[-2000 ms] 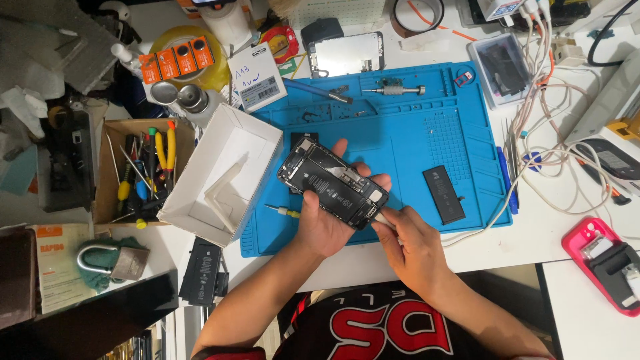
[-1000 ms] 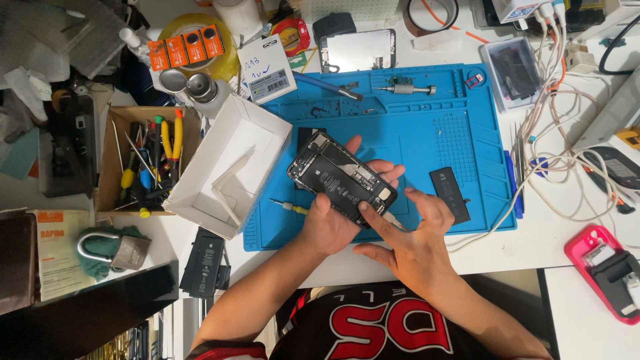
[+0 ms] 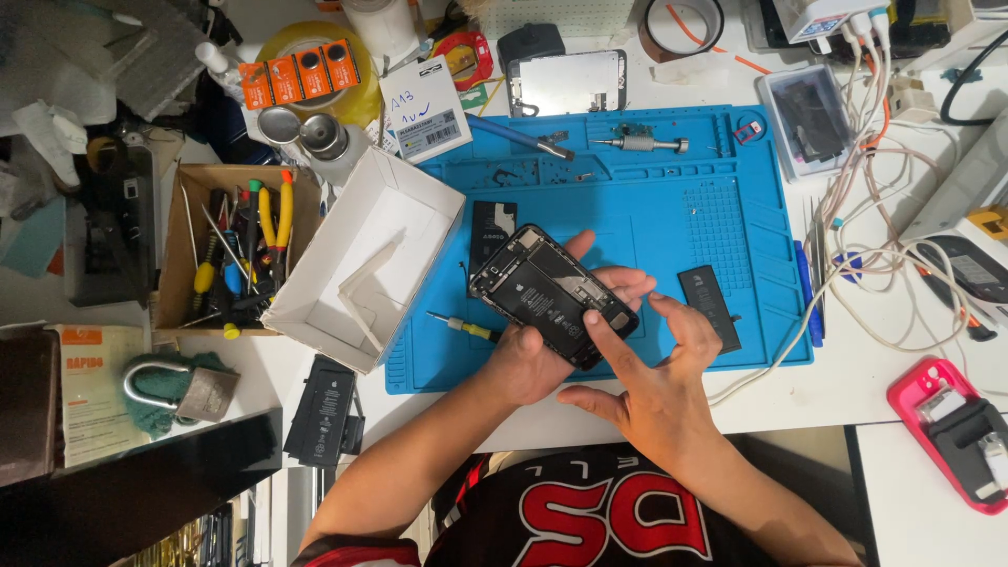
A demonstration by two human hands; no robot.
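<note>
My left hand (image 3: 531, 358) holds an opened iPhone (image 3: 587, 276) from below, its inside facing up and a black battery (image 3: 543, 307) seated in it. The index fingertip of my right hand (image 3: 650, 354) rests on the phone near the battery's edge, the other fingers spread. Beneath the phone lies the blue silicone repair mat (image 3: 654, 205). One loose battery (image 3: 709, 307) lies on the mat at the right, and another (image 3: 492, 224) is partly hidden behind the phone. A yellow-handled screwdriver (image 3: 461, 324) lies left of the phone, its handle end hidden.
An open white cardboard box (image 3: 366, 260) overlaps the mat's left edge, beside a box of screwdrivers and pliers (image 3: 236, 252). More batteries (image 3: 323, 409) lie at the table's front edge. White cables (image 3: 858, 189) tangle at the right. A precision screwdriver (image 3: 642, 144) sits in the mat's upper trays.
My right hand was at the phone's lower right end two seconds ago; now its index finger touches the phone beside the battery, with the other fingers spread. My left hand still holds the phone.
</note>
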